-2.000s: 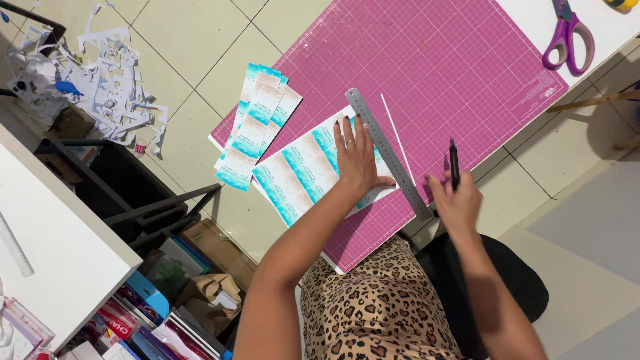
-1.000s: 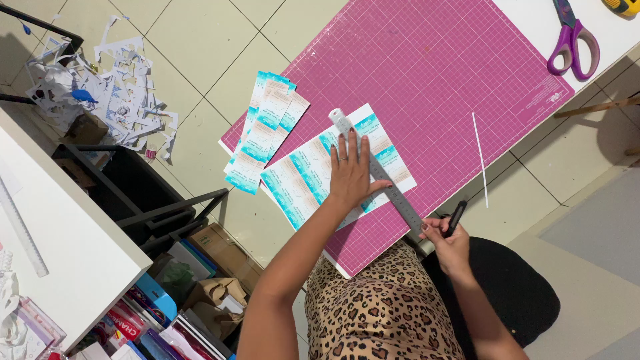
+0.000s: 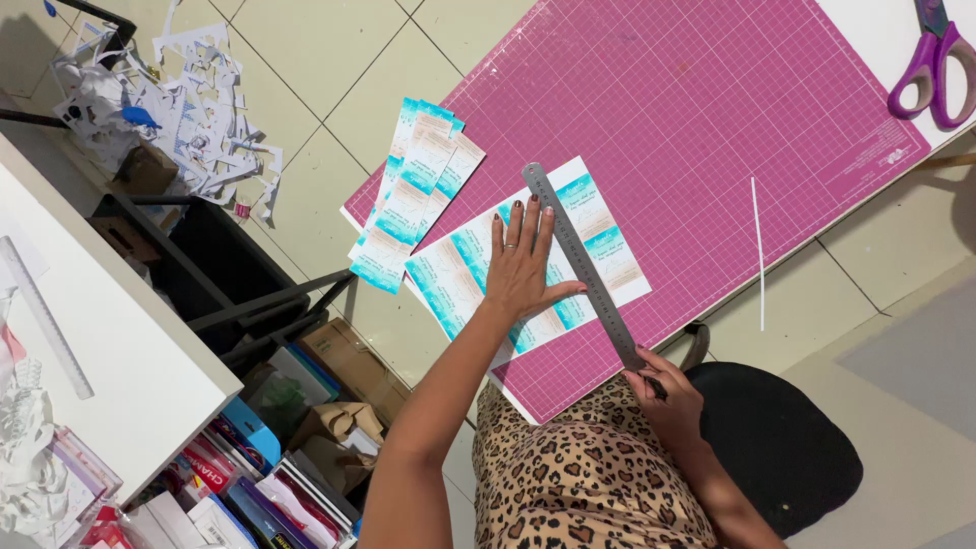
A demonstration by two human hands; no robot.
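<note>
My left hand [image 3: 524, 263] lies flat with spread fingers on a printed card sheet [image 3: 469, 267], its thumb and fingertips along the edge of a steel ruler [image 3: 583, 263]. The ruler lies slantwise across the sheet, leaving a printed column on its right side. My right hand [image 3: 667, 393] pinches the ruler's near end and also holds a black pen-like tool [image 3: 654, 387], mostly hidden by the fingers. Beneath the sheet is a pink cutting mat [image 3: 686, 137] with a grid. Several cut printed strips [image 3: 415, 198] overlap at the mat's left edge.
A thin white paper strip [image 3: 758, 252] juts over the mat's near edge. Purple-handled scissors [image 3: 932, 72] lie at the top right. Paper scraps [image 3: 191, 114] are heaped at upper left. A white table [image 3: 99, 343] stands at left, a black chair seat [image 3: 770, 450] at lower right.
The ruler has moved left from the sheet's right edge onto its printed area. My right hand, apart from the ruler two seconds ago, has taken hold of its near end. The thin strip has moved right.
</note>
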